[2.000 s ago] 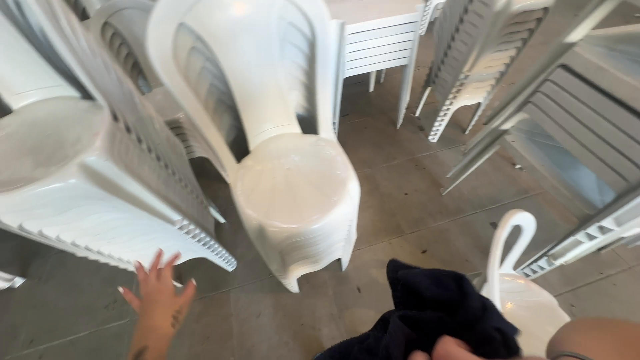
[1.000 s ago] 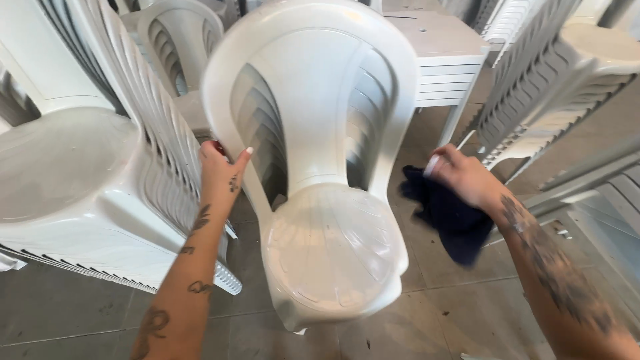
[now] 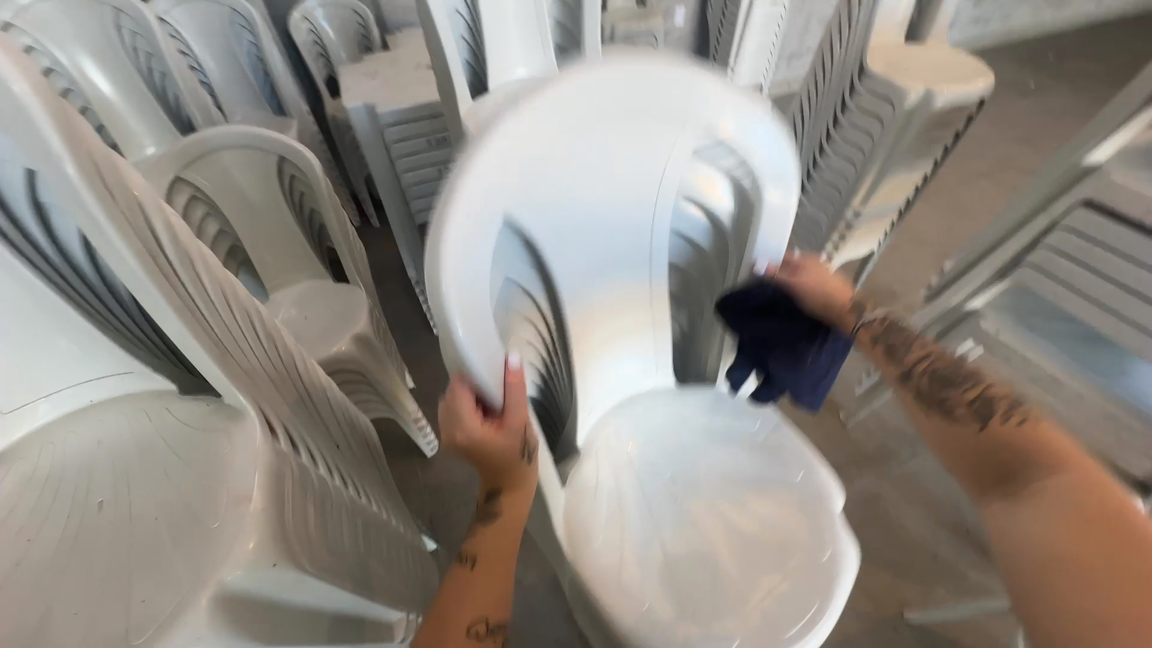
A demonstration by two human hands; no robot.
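Note:
A stack of white plastic chairs point(image 3: 621, 234) stands in the middle of the head view, its top seat facing me. My left hand point(image 3: 490, 423) grips the left edge of the top chair's backrest, thumb on the front. At the right edge of the same backrest is my right hand point(image 3: 810, 288), closed on a dark blue cloth point(image 3: 787, 346) that hangs down beside the chair. Whether those fingers also grip the chair's edge is blurred.
Close on the left stands another stack of white chairs point(image 3: 117, 504), with more stacks point(image 3: 315, 306) behind it. A further chair stack point(image 3: 927, 72) is at the back right. Slatted plastic furniture point(image 3: 1080, 279) stands along the right side, over a grey floor point(image 3: 1017, 117).
My left hand, free of any chair two seconds ago, now holds the backrest's left edge. My right hand has brought the dark cloth to the backrest's right side. The view has shifted.

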